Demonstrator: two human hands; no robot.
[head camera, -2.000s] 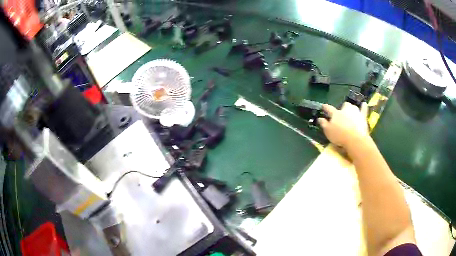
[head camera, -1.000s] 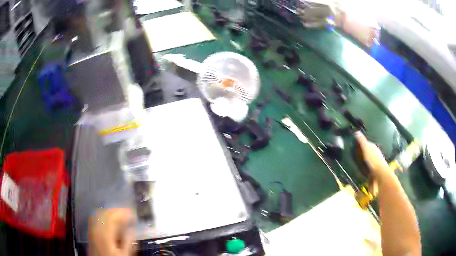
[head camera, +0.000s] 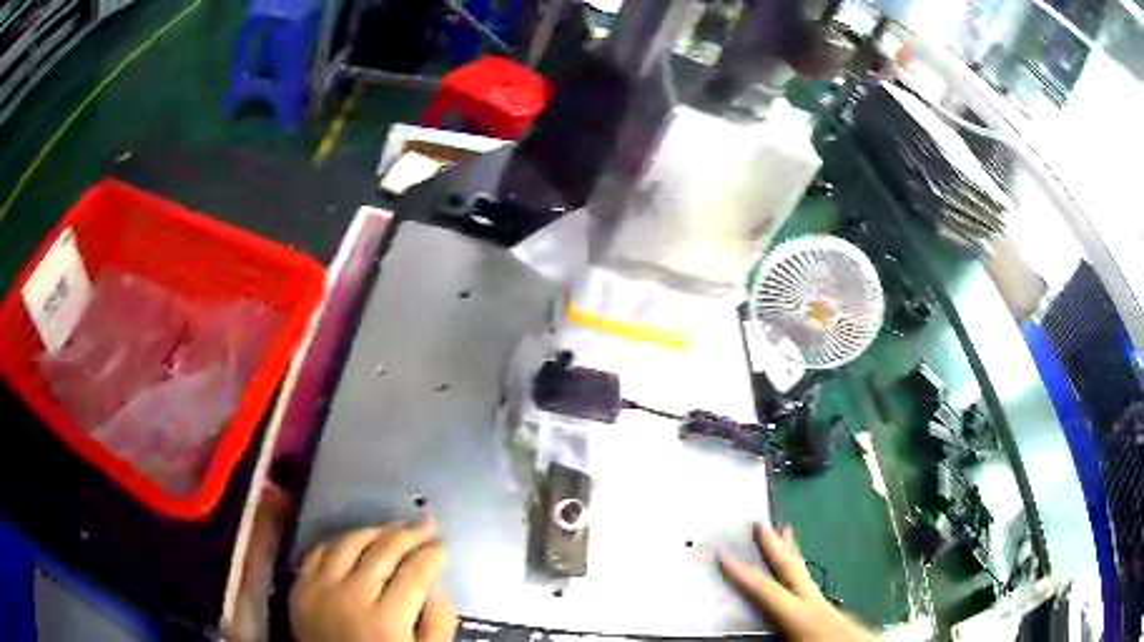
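Observation:
A black power adapter (head camera: 580, 390) lies on the fixture (head camera: 561, 442) below the welding horn (head camera: 696, 201), which has a yellow band. The adapter's cable runs right to a dark bundle (head camera: 721, 430) on the silver base plate (head camera: 414, 376). The clamp bar (head camera: 560, 520) with its round ring is in front of the fixture. My left hand (head camera: 376, 584) is at the plate's front left edge, fingers bent and a little apart, with nothing visible in it. My right hand (head camera: 790, 587) is at the plate's front right, fingers spread and empty. Neither hand touches the adapter.
A red basket (head camera: 282, 270) with clear bags stands left of the plate. A white desk fan (head camera: 818, 302) is to the right, beside the green belt (head camera: 866, 408) with scattered black adapters. A blue stool (head camera: 274, 57) and a red one (head camera: 492, 95) are behind.
The view has swung left to the press. My right hand has come from the adapters on the belt to the plate's front right. An adapter now shows on the fixture.

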